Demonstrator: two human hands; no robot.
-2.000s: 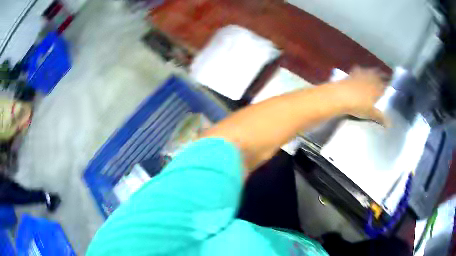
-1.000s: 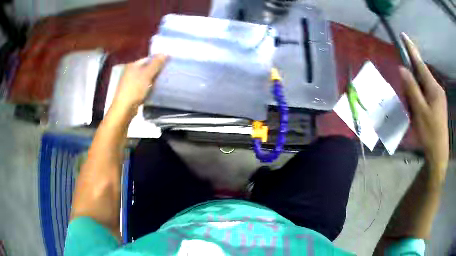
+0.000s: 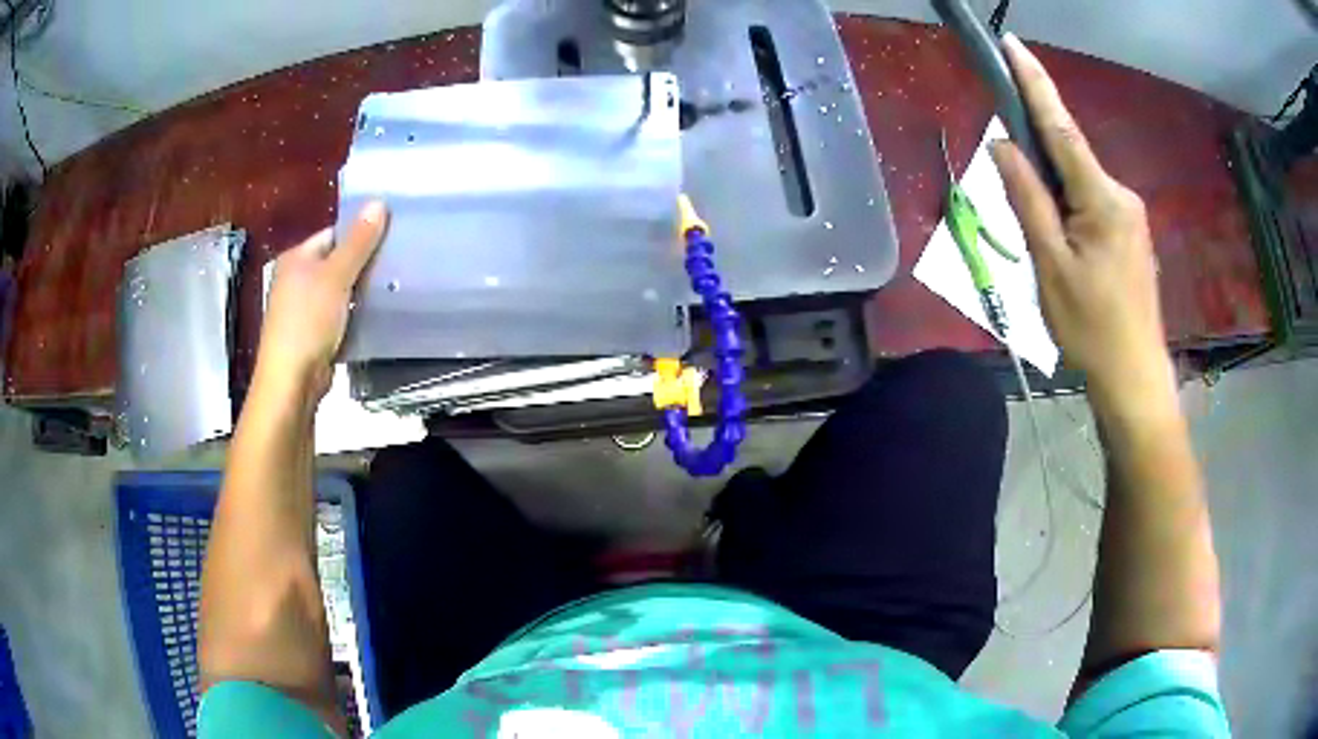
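Note:
The silver sheet-metal plate (image 3: 506, 217) lies flat over the left part of the grey drill press table (image 3: 838, 173), its top right corner just below the drill chuck (image 3: 645, 26). Small holes show near its edges. My left hand (image 3: 321, 282) grips its left edge, thumb on top and fingers hidden beneath. My right hand (image 3: 1081, 202) is closed around the dark grey feed handle (image 3: 997, 72) at the upper right. The tip of the bit cannot be made out clearly.
The blue coolant hose (image 3: 727, 339) curves beside the plate's right edge from a yellow valve (image 3: 675, 387). Layered plates (image 3: 492, 393) lie under the plate, another stack (image 3: 177, 339) at left. A green air gun (image 3: 971, 238) lies on a white sheet (image 3: 942, 267). A blue crate (image 3: 162, 498) stands lower left.
The view has swung back over the bench and steadied. My left hand, earlier reaching out by the drill, holds the plate's left edge. My right hand, out of view at first, is on the handle.

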